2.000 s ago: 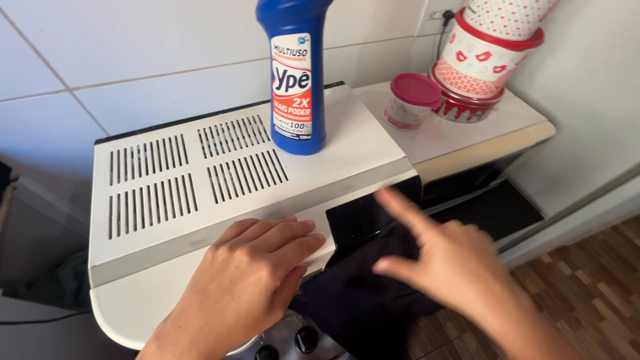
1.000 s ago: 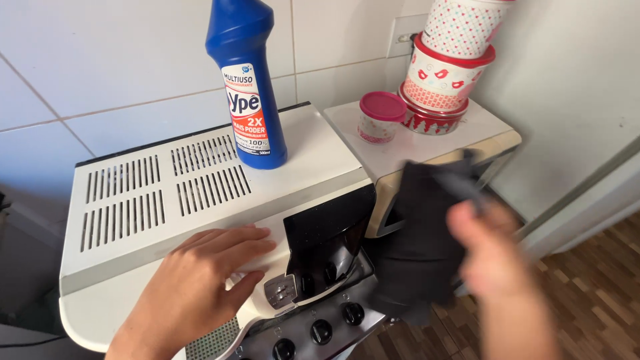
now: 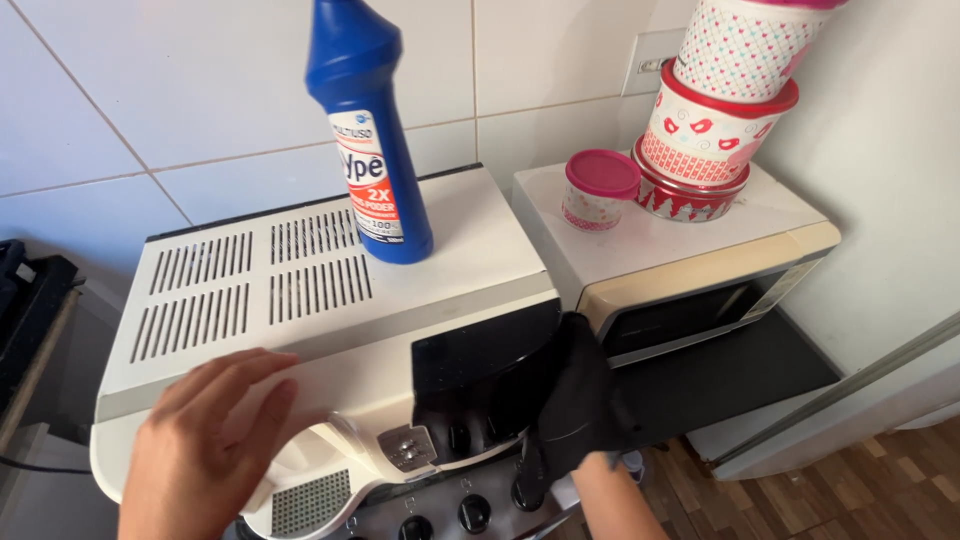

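A white water dispenser (image 3: 465, 225) with slotted vents and a black glossy front panel (image 3: 484, 375) fills the middle. My left hand (image 3: 217, 427) is over its front left, fingers curved and apart, holding nothing. My right hand (image 3: 592, 465) is mostly hidden behind a black cloth (image 3: 581, 405), which it holds against the right end of the black panel. On top of the dispenser stands a blue plastic bottle of Ypê cleaner (image 3: 375, 135). Below the front are a perforated drip grille (image 3: 311, 502) and small metallic buttons (image 3: 407, 448).
A cream microwave oven (image 3: 705, 277) stands to the right, bearing a small pink-lidded tub (image 3: 600, 187) and stacked patterned containers (image 3: 720, 127). Stove knobs (image 3: 474, 514) show beneath the dispenser. A tiled wall (image 3: 247, 82) with an outlet (image 3: 649, 66) is behind; wooden flooring (image 3: 825, 457) lies at lower right.
The black cloth in my right hand has moved from in front of the microwave to the panel's right end. My left hand has lifted off the dispenser's front edge.
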